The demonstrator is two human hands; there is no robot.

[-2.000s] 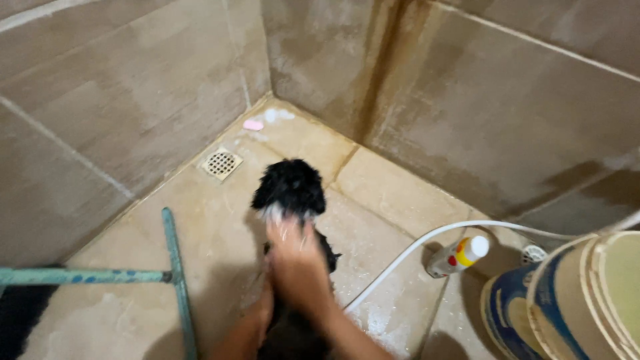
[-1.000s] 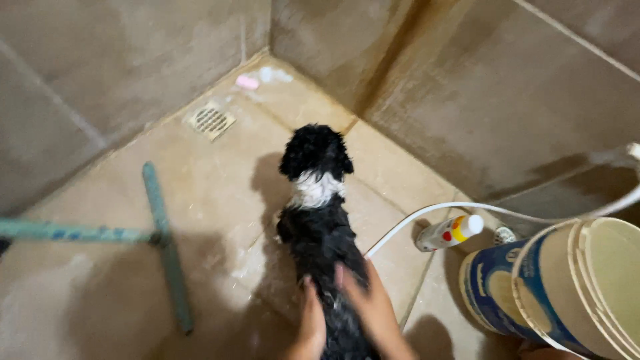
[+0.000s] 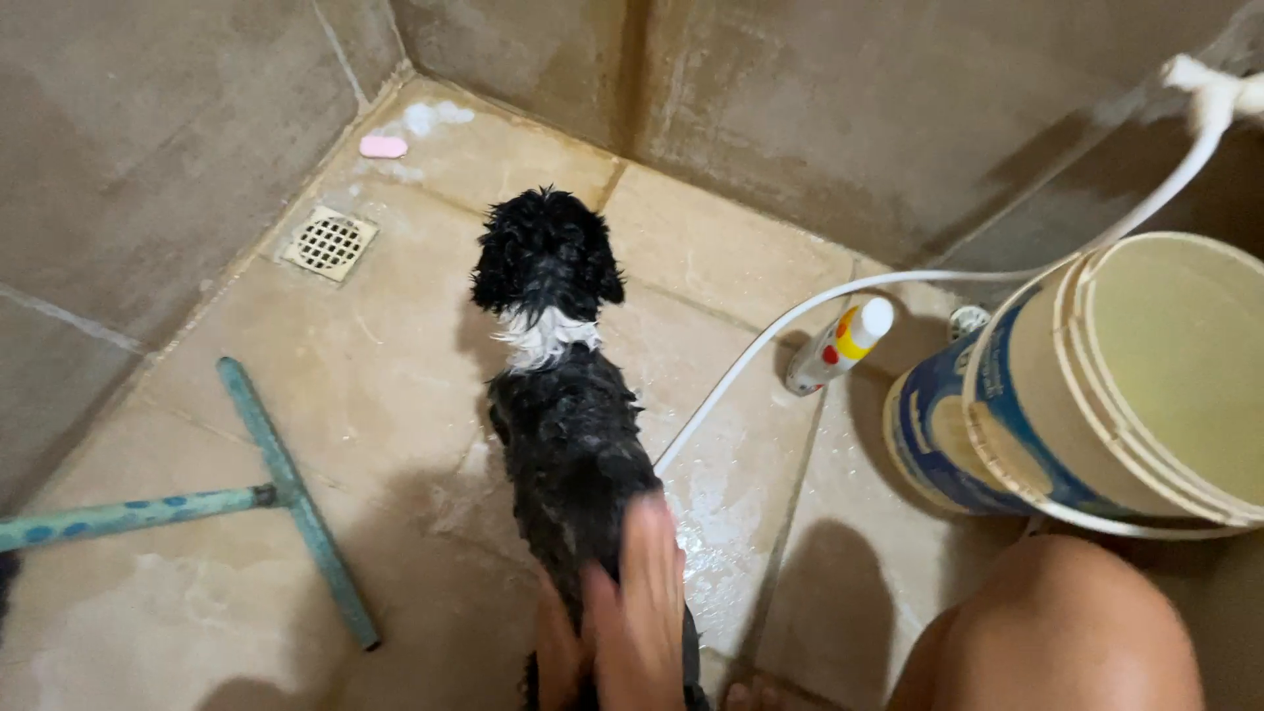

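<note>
A wet black dog (image 3: 568, 434) with a white band of fur round its neck stands on the tiled floor, its back to me and its head toward the corner. My right hand (image 3: 640, 602) lies on its lower back, blurred, with the thumb apart from the fingers. Lower down, my left hand (image 3: 559, 642) touches the left side of its hindquarters, partly hidden by the fur and the other hand. Neither hand is seen closed on anything.
A green squeegee (image 3: 286, 494) lies at left, below a floor drain (image 3: 331, 243). Pink soap (image 3: 383, 147) sits near the corner. At right are a white hose (image 3: 760, 346), a white-capped bottle (image 3: 839, 346) and a large bucket (image 3: 1047, 395). My bent knee (image 3: 1066, 632) shows lower right.
My hands were at the dog's neck and head two seconds ago; they moved down to its back, and are now at its lower back and hindquarters.
</note>
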